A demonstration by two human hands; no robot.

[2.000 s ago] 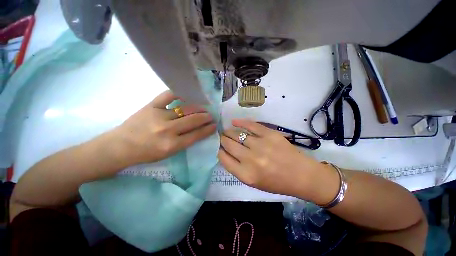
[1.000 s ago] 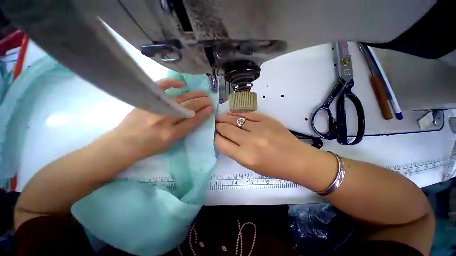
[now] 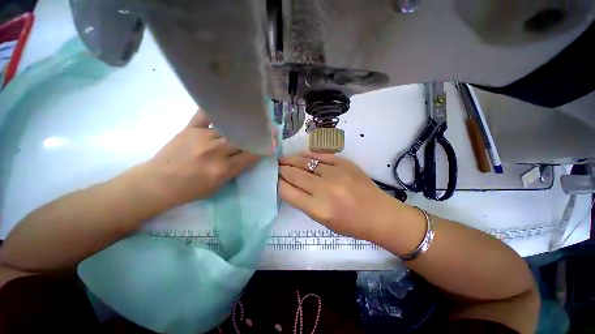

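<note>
A sheer aqua-green fabric piece (image 3: pixel 173 277) runs from under the sewing machine head (image 3: pixel 365 39) down over the table's front edge, with a folded loop hanging there. My left hand (image 3: pixel 202 160) lies on the fabric left of the needle area, its fingertips partly hidden by a grey machine part. My right hand (image 3: pixel 333 189) holds the fabric's right edge between its fingertips, just below the presser foot area. The ribbed brass-coloured tension knob (image 3: pixel 326 139) is just above my right hand. The needle itself is not clear.
Tailor's shears (image 3: pixel 430 143) lie right of the machine head, with a brown-handled tool (image 3: pixel 477 140) and a pen (image 3: pixel 492 147) beside them. Black snips (image 3: pixel 390 190) are partly under my right hand. A ruler tape (image 3: pixel 313 242) runs along the front edge. A clear plastic bag (image 3: pixel 391 297) is at the lap.
The view has shifted against the machine. My left fingers, visible on the fabric a second ago, are now partly behind the grey machine part. My right hand keeps its place at the fabric edge.
</note>
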